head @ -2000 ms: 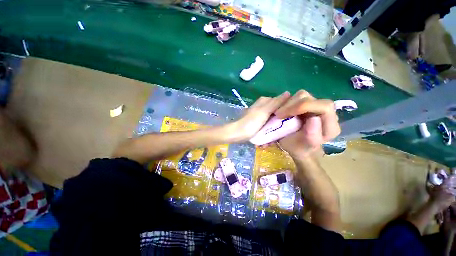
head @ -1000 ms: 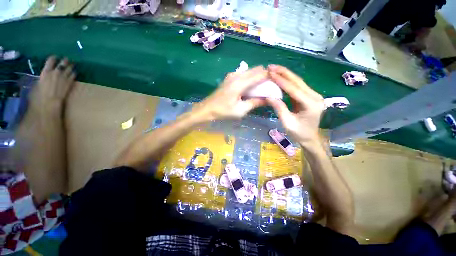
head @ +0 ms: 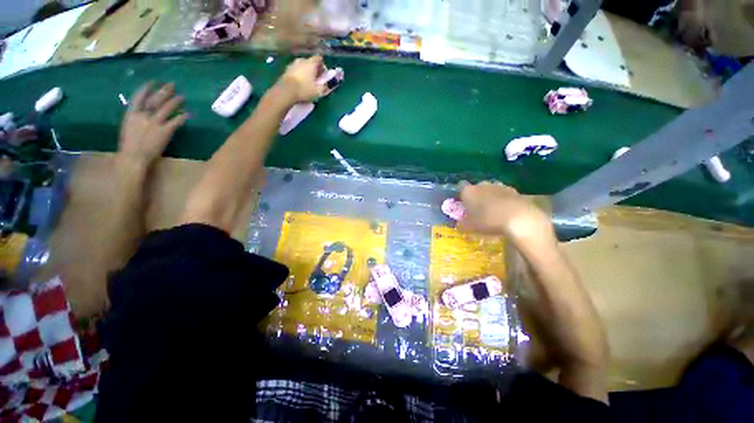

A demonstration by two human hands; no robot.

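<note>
My left hand (head: 303,81) reaches over the green belt, its fingers closed at a pink part-built unit (head: 331,80) with a dark window. A pale pink smooth casing (head: 296,118) lies on the belt beside my left wrist. My right hand (head: 493,208) is at the upper right of the mat, closed around a pink part (head: 452,208); only its end shows. On the mat, a pink unit (head: 391,287) lies slanted against other pink parts, and another pink unit (head: 472,292) lies to its right.
The green belt (head: 430,116) carries white curved shells (head: 359,114) (head: 531,147), a whitish casing (head: 232,97) and a pink cluster (head: 568,100). Another person's hand (head: 150,122) is over the belt at left. A grey post (head: 661,149) slants at right. A thin white strip (head: 344,163) lies near the mat.
My hands have parted from the pale casing they held together. My left hand has moved up-left to the belt, and my right hand down to the pink part on the mat. Belt items have shifted left.
</note>
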